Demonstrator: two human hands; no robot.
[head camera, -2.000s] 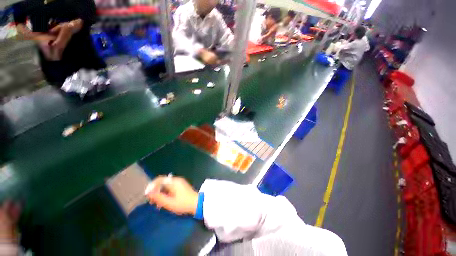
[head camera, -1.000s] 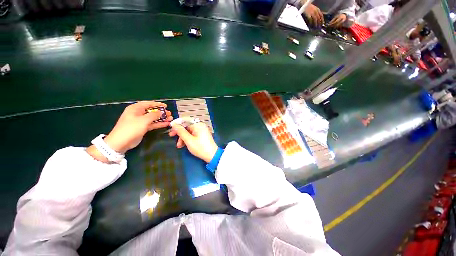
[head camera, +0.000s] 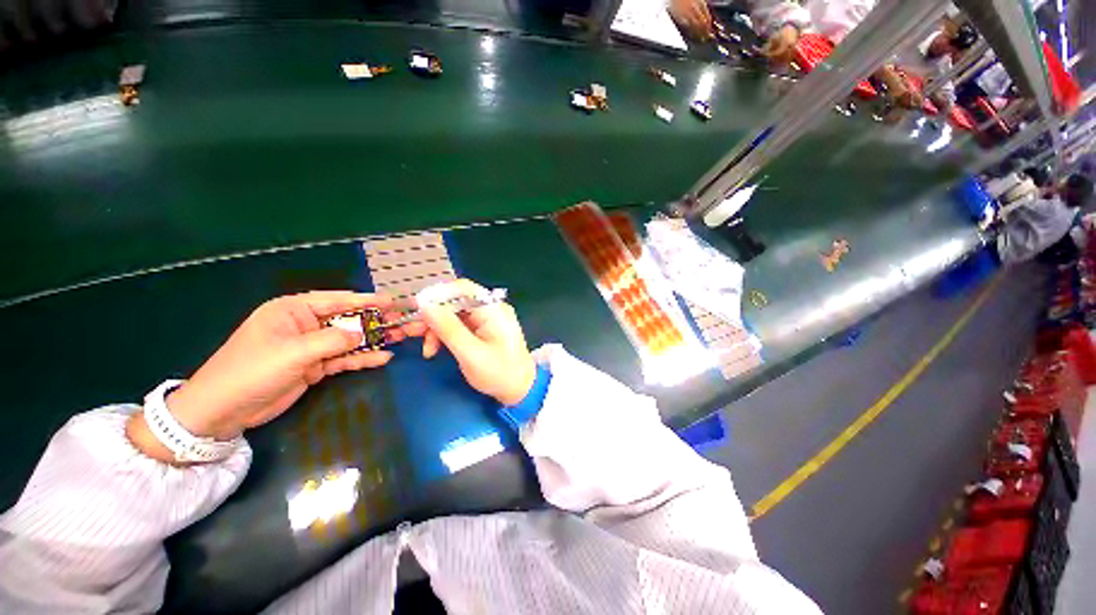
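Note:
My left hand (head camera: 283, 354) holds a small device module (head camera: 358, 327) between thumb and fingers, a whitish square with a dark and gold part. My right hand (head camera: 481, 346) grips slim tweezers (head camera: 463, 300) with a whitish grip; their tip points left and meets the module's right side. Whether the tip holds a piece is too small to tell. Behind the hands lies a sheet of grey-beige strips (head camera: 409, 261) on a blue liner (head camera: 447, 415), which extends below my right hand. A faint amber sticker sheet (head camera: 337, 439) lies left of the liner.
Orange die-cut stickers (head camera: 643, 306), a crumpled clear bag (head camera: 700, 270) and a spare strip sheet (head camera: 727, 342) lie to the right, near a metal post (head camera: 769, 132) and a white bottle (head camera: 731, 207). Modules sit on the green belt (head camera: 240, 156). Other people's hands show at the top; red trays (head camera: 986, 529) stand far right.
The view has swung from the aisle down to the work. Since one second ago, both hands have moved slightly lower in the picture, and the module and tweezers show more clearly.

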